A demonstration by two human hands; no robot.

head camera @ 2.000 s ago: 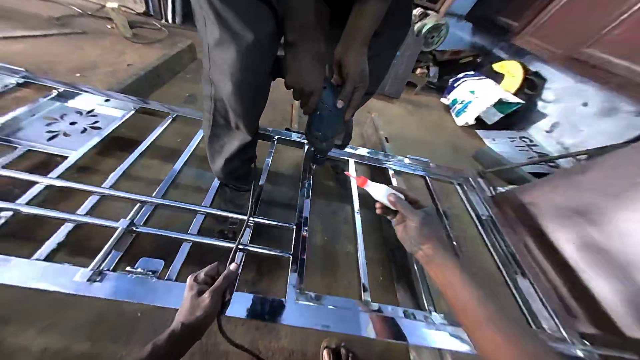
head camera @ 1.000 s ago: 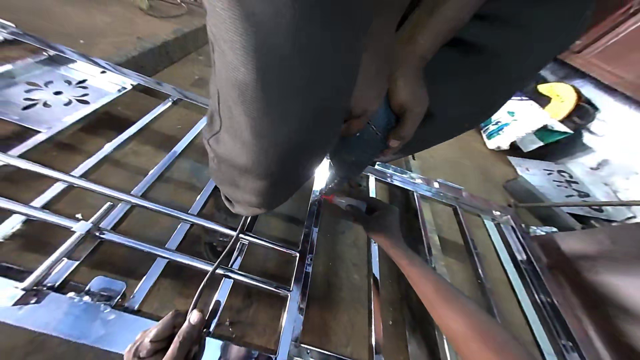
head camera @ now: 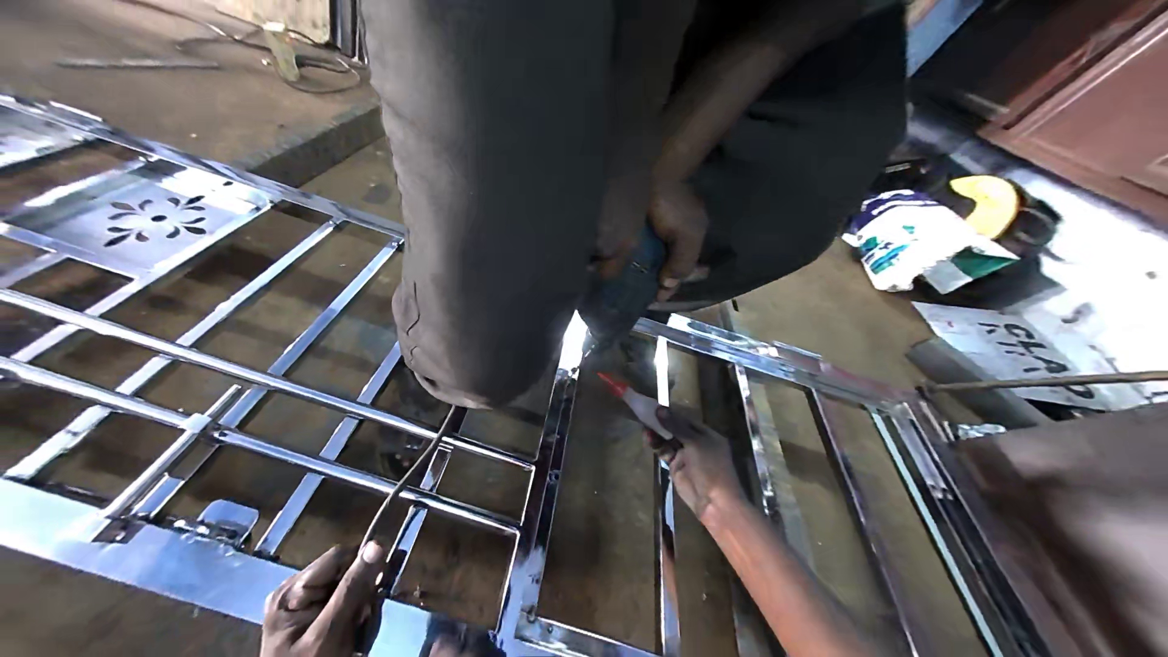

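My left hand [head camera: 321, 598] is closed around a dark cable [head camera: 401, 484] at the near edge of a shiny metal grille frame [head camera: 365, 479]. In my right hand [head camera: 698, 461] is a white squeeze bottle [head camera: 644, 411] with a red nozzle, tilted toward an upright bar of the frame. Just beyond the nozzle, a co-worker's hands [head camera: 675, 233] hold a dark blue power tool [head camera: 625, 283] down at the frame, where a bright light shows on the metal. The co-worker's leg hides part of the frame and of the tool.
The co-worker's trouser leg [head camera: 493, 210] fills the upper middle. At the left lies a metal panel with a flower cut-out [head camera: 155, 219]. A white bag [head camera: 912, 242], a yellow object [head camera: 985, 205] and a lettered plate [head camera: 1013, 351] lie at the right. A cord [head camera: 315, 68] rests at the back left.
The co-worker has bent lower over the frame, with the tool down at it. My right hand has brought the bottle closer to the tool. The light on the bar was not there two seconds ago.
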